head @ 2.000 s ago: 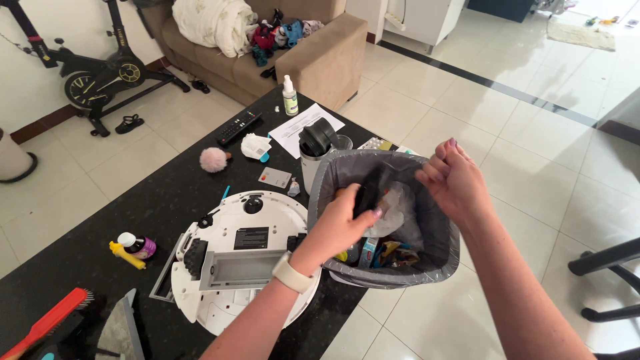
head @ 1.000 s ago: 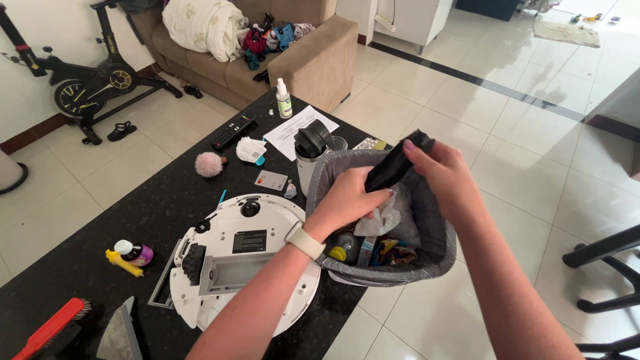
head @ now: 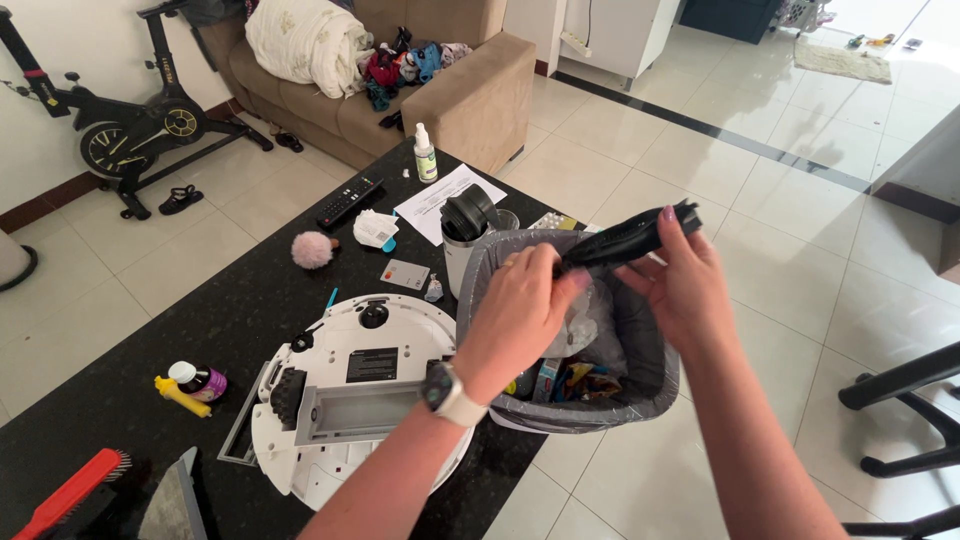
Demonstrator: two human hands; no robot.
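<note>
Between both hands, above a lined trash bin (head: 480, 285), is a black roller brush (head: 626, 238), tilted up to the right. My left hand (head: 517, 315), with a watch on its wrist, grips the lower left end. The thumb and fingers of my right hand (head: 686, 281) hold the upper right end. Inside the bin lie clear plastic, a small box and crumpled wrappers (head: 589, 381). A white robot vacuum (head: 337, 341) lies upside down on the black stone table, its brush bay exposed, partly behind my left forearm.
A steel tumbler (head: 457, 259) stands beside the bin. The table also holds a spray bottle (head: 425, 156), remote control (head: 350, 202), pink pompom (head: 312, 250), card (head: 405, 274), dark medicine bottle (head: 199, 380), yellow tool (head: 182, 396), red-handled brush (head: 71, 491) and grey frame (head: 244, 427). A sofa is beyond.
My right hand, near the bin's right side two seconds ago with fingers closed, has come to the black piece and holds its right end. Both hands now hold it over the bin.
</note>
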